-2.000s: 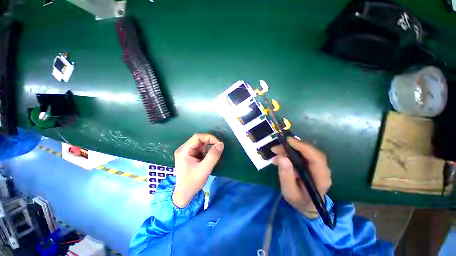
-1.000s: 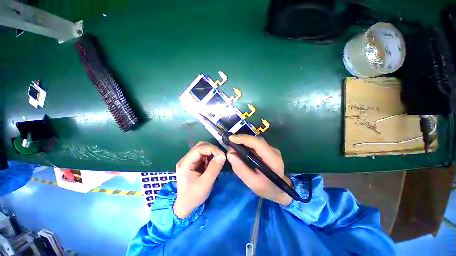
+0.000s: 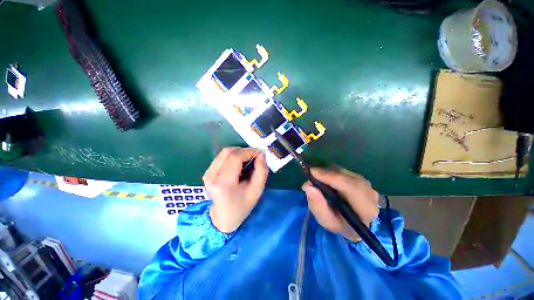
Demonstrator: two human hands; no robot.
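Several dark LCD modules (image 3: 229, 71) lie in a slanted row on a white backing strip (image 3: 237, 121), with orange-yellow flex tails (image 3: 281, 83) sticking out on the right side. My right hand (image 3: 345, 202) holds a black soldering iron (image 3: 345, 212). Its thin tip lies over the strip between the two nearest modules; whether it touches cannot be told. My left hand (image 3: 236, 186) is at the strip's lower left edge, thumb and forefinger pinched together. Something very thin seems to be between them, too small to make out.
A dark ridged band of parts (image 3: 99, 67) lies at the left, a single module (image 3: 16, 81) and a green and black holder (image 3: 13, 137) further left. A clear tape roll (image 3: 477, 40) stands above a brown cardboard pad (image 3: 454, 132) at the right. Thin scraps (image 3: 108, 161) lie near the front edge.
The view has shifted. The iron tip, earlier near the flex tails, then at the strip's lower left side, is now over the nearer modules. My hands have moved apart since the middle frame.
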